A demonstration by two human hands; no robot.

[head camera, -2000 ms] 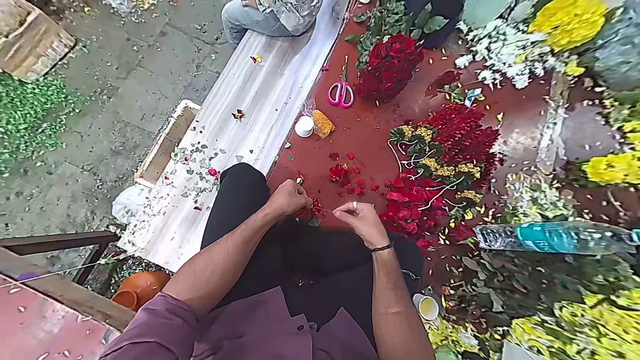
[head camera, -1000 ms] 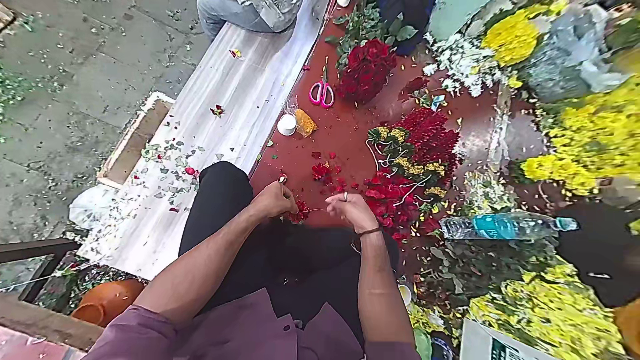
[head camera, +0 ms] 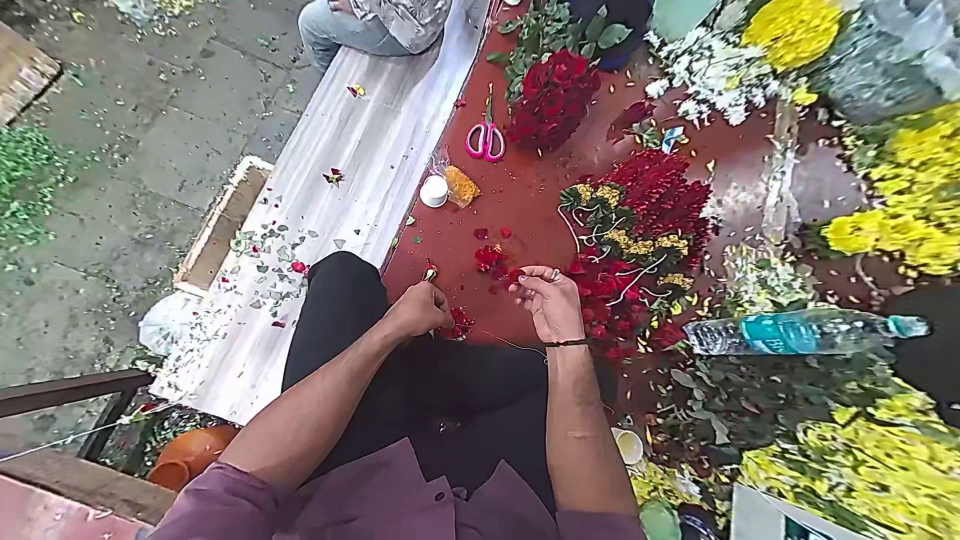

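My left hand (head camera: 422, 309) pinches a small flower stem (head camera: 430, 271) whose tip points up from the fingers, and beside it lies a bunch of red petals (head camera: 459, 322) with a thin thread (head camera: 504, 340) trailing right across my lap. My right hand (head camera: 551, 298), with a ring and a dark wristband, holds a red petal (head camera: 517, 277) between thumb and fingertip. Between and just above the hands, loose red petals (head camera: 491, 257) lie on the red surface (head camera: 442, 240). Close to my right hand are heaps of red petals (head camera: 600, 300) and a green and yellow garland (head camera: 622, 232) with white strings.
Pink-handled scissors (head camera: 486, 141), a white spool (head camera: 433, 191) and an orange packet (head camera: 462, 186) lie ahead. Red roses (head camera: 553, 99) are beyond. A water bottle (head camera: 802, 331) and yellow flowers (head camera: 900, 195) are at right. A seated person (head camera: 375, 26) is on the pale bench (head camera: 352, 142).
My right hand has a red petal at its fingertips and is raised slightly from the bunch. My left hand stays near the same place. The view shifts.
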